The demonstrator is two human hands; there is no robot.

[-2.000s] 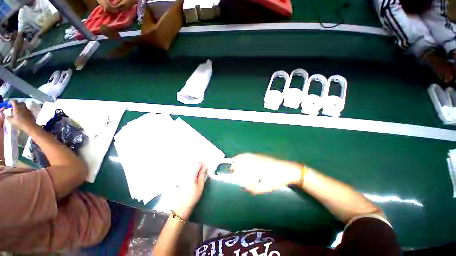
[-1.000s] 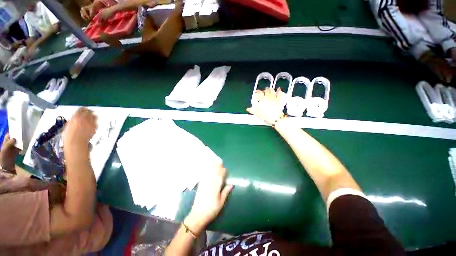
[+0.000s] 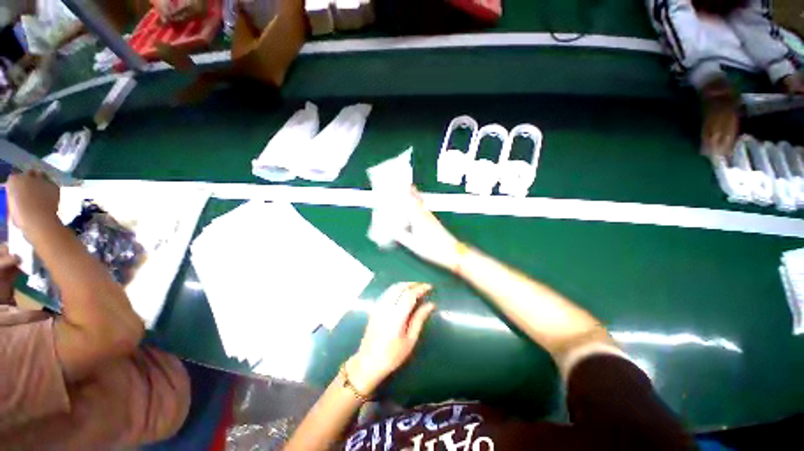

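Note:
My right hand point(image 3: 428, 231) holds a white wrapped unit point(image 3: 390, 189) over the white edge strip; its lower end is blurred. My left hand point(image 3: 394, 328) is over the green bench, fingers apart and empty, right of a fanned stack of thin white sheets point(image 3: 273, 277). Two white wrapped units point(image 3: 333, 144) lie side by side on the belt beyond the stack. Three white loop-shaped units point(image 3: 487, 160) stand in a row on the belt to their right, loops pointing away from me.
A white edge strip point(image 3: 608, 209) divides bench and belt. At left a neighbour's arm point(image 3: 93, 269) is beside a dark bagged bunch point(image 3: 110, 238) on a white board. An open carton point(image 3: 269, 48) is across the belt. Another person's hand point(image 3: 720, 123) is near more loop units point(image 3: 763, 172).
My right hand has left the loop units and now holds a wrapped unit nearer me. One fewer loop unit stands in the row. My left hand has moved off the sheets.

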